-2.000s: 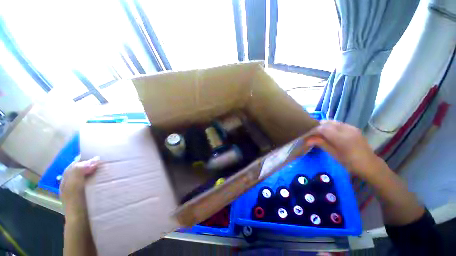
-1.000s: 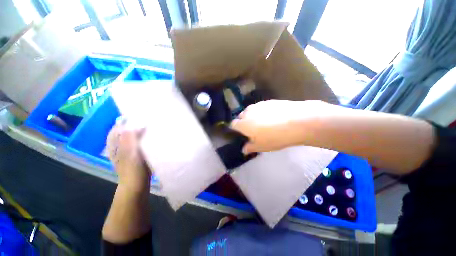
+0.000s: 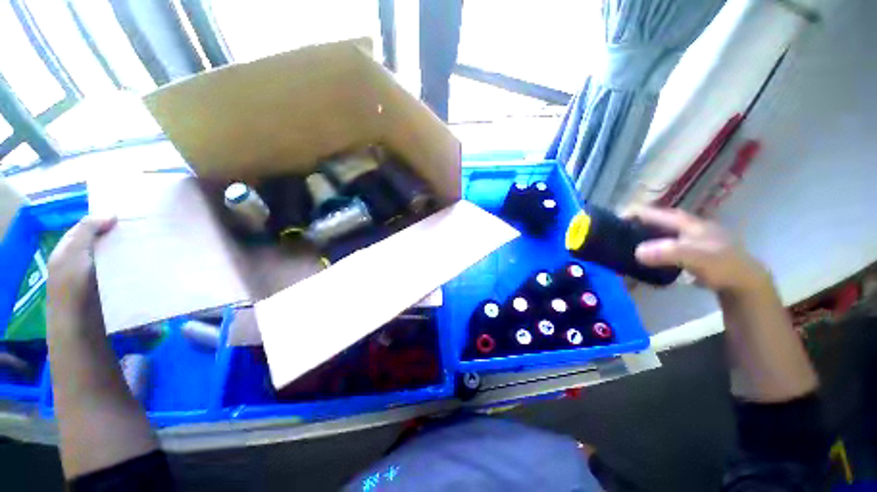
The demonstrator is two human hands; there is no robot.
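Note:
An open cardboard carton point(image 3: 308, 106) rests tilted over the blue bins, with dark, grey and pale thread cones point(image 3: 338, 223) lying inside. My left hand point(image 3: 75, 274) holds the carton's left flap at its edge. My right hand point(image 3: 697, 252) grips a black thread cone point(image 3: 620, 245) with a yellow end, to the right of the carton and above the right bin's edge. The right blue bin point(image 3: 500, 264) holds black cones in rows, showing white and red ends, and a few more black cones at its back.
More blue bins point(image 3: 327, 408) stand in a row along the ledge, with dark red cones, pale cones and a green item. Windows and a grey curtain point(image 3: 615, 106) are behind. A large pale pipe and red bars are at the right. Dark floor lies below the ledge.
My right hand reached into the carton, then came out to the right with a black cone. The carton now appears further left, and the right bin is more exposed.

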